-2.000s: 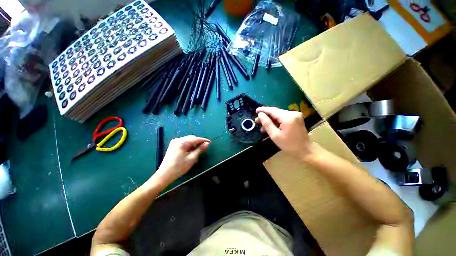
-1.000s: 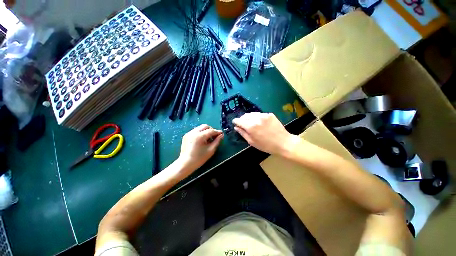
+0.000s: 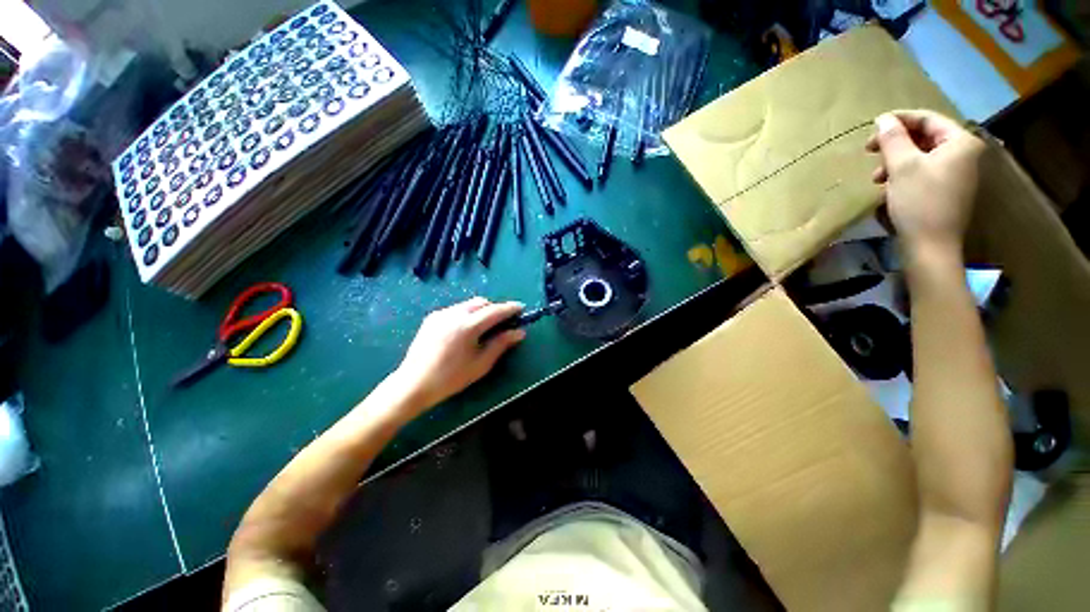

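Note:
The black round housing [image 3: 616, 313] lies on the green bench near its front edge, its pale central ring facing up and its slotted end towards the back. My left hand [image 3: 460, 349] holds a black rod [image 3: 514, 323] whose tip reaches the left side of the housing. My right hand [image 3: 930, 167] is raised over the carton and pinches the end of a thin dark wire [image 3: 798, 158]. The wire shows against the carton flap; its run between there and the housing is too fine to follow.
Black rods [image 3: 448, 209] lie fanned behind, beside a stack of sheets [image 3: 263, 138] and a clear plastic bag [image 3: 628, 72]. Red and yellow scissors [image 3: 257, 329] lie at left. The open carton flap [image 3: 765, 442] is at right, with black units [image 3: 867, 344] inside the carton.
My right hand has moved from the housing far up and right, drawing the wire out. The rod that lay on the bench at left is gone from there; my left hand now holds a rod.

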